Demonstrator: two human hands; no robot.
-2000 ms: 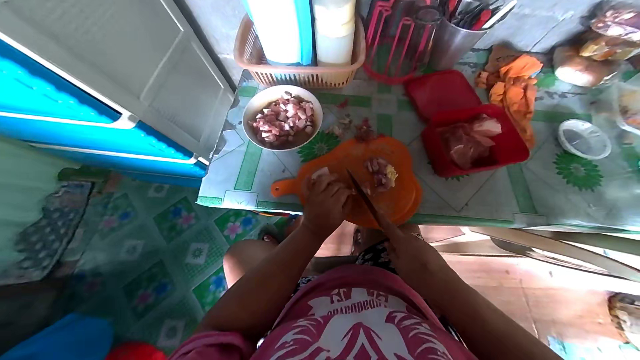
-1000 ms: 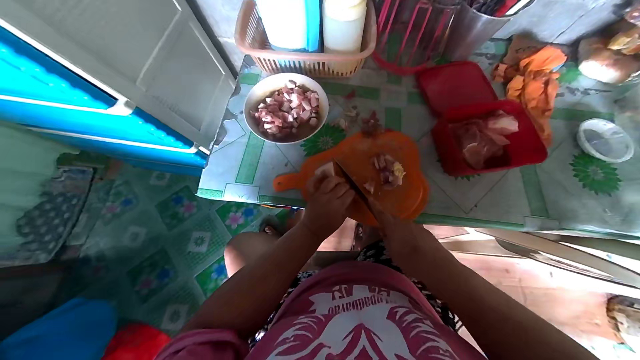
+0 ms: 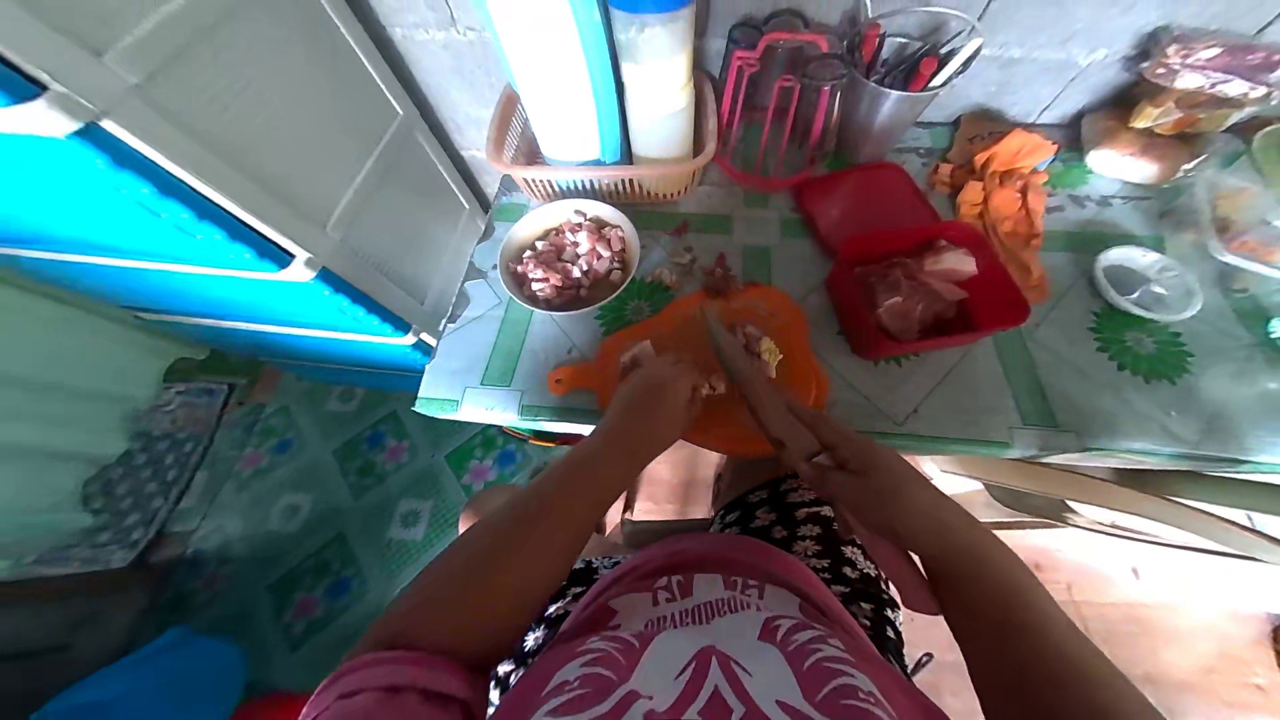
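On an orange cutting board (image 3: 715, 425) at the table's near edge, my left hand (image 3: 655, 400) holds down a piece of raw meat (image 3: 636, 354) near the board's handle. My right hand (image 3: 850, 465) grips a knife (image 3: 740, 370), its blade angled up and left over the board, between my left hand and the small pieces. Chopped bits, some pinkish and some yellow (image 3: 768, 354), lie right of the blade. Behind the board's left part stands a white bowl (image 3: 508, 262) of diced meat (image 3: 575, 258). A red container (image 3: 868, 335) at the right holds larger meat pieces (image 3: 915, 290).
A plastic basket (image 3: 610, 185) with bottles stands against the wall, beside a pink glass rack (image 3: 770, 180) and a metal utensil bucket (image 3: 880, 120). Orange crumpled plastic (image 3: 1010, 200) and a small clear lid or dish (image 3: 1148, 283) lie at the right. Garlic or onion scraps (image 3: 668, 265) lie behind the board.
The knife blade has swung away from the held meat to the right, and my right hand has shifted with it. My left hand stays at the meat on the board's left side.
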